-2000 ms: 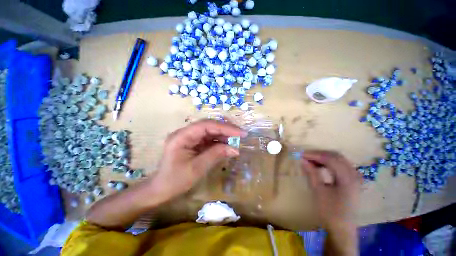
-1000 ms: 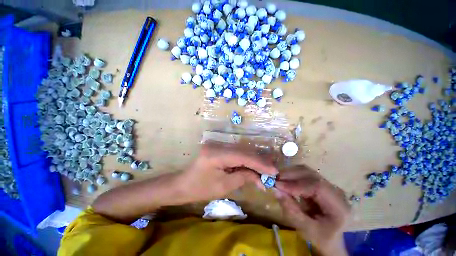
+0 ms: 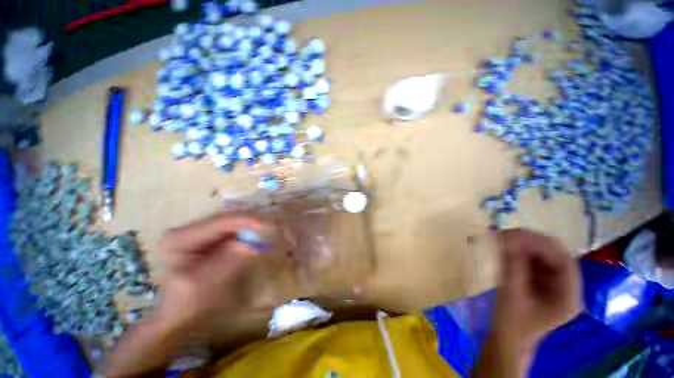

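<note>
My left hand [image 3: 203, 269], blurred, is left of the clear plastic sheet [image 3: 318, 247] and holds a small pale-and-blue piece [image 3: 253, 238] at its fingertips. My right hand [image 3: 536, 277], strongly blurred, is at the lower right near the board's front edge; whether it holds anything cannot be told. A small blue-and-white piece [image 3: 268, 182] lies at the sheet's far edge. A flat white disc [image 3: 355, 201] lies at the sheet's upper right.
Assembled pieces [image 3: 236, 88] are heaped at upper left, pale caps [image 3: 74, 251] at left, blue-and-white bases [image 3: 584, 125] at right. A dark-blue pen-like tool [image 3: 111, 151] and a white spoon-shaped dish [image 3: 414, 96] lie between heaps. A white wad [image 3: 298, 317] is by my body.
My hands were together on a small piece and are now wide apart, the left one with a piece, the right one farther right. The camera view has turned and shifted right.
</note>
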